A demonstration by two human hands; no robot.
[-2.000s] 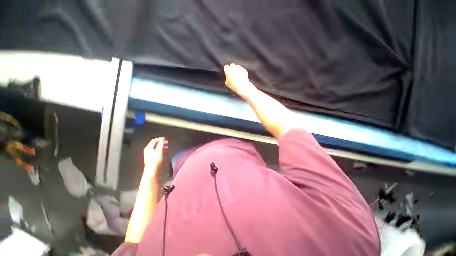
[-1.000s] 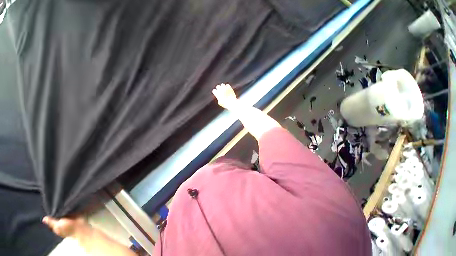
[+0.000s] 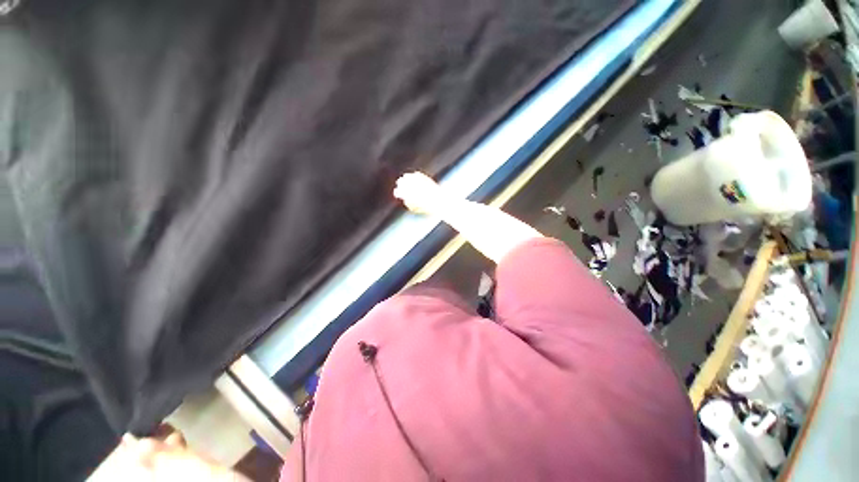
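Note:
Black fabric point(image 3: 254, 160) covers the table, with folds fanning out from its near left corner. My left hand point(image 3: 165, 452), blurred at the bottom left, holds that corner. My right hand point(image 3: 414, 192) is at the fabric's edge beside the pale table edge point(image 3: 377, 264), its fingers curled; whether it pinches the cloth cannot be told. The silver-white cross rail point(image 3: 259, 400) lies at the bottom left, partly under the fabric and partly behind my sleeve.
A large white tub point(image 3: 721, 179) lies on the floor at the right among fabric offcuts point(image 3: 659, 268). White rolls point(image 3: 772, 339) sit behind a wooden edge point(image 3: 739, 325) at the lower right. A small blue patch point(image 3: 312, 383) shows by the rail.
The view has turned from the rail toward the floor on the right. My left hand, empty at first, took the fabric corner and has since moved slightly down and right, the fabric covering more of the rail.

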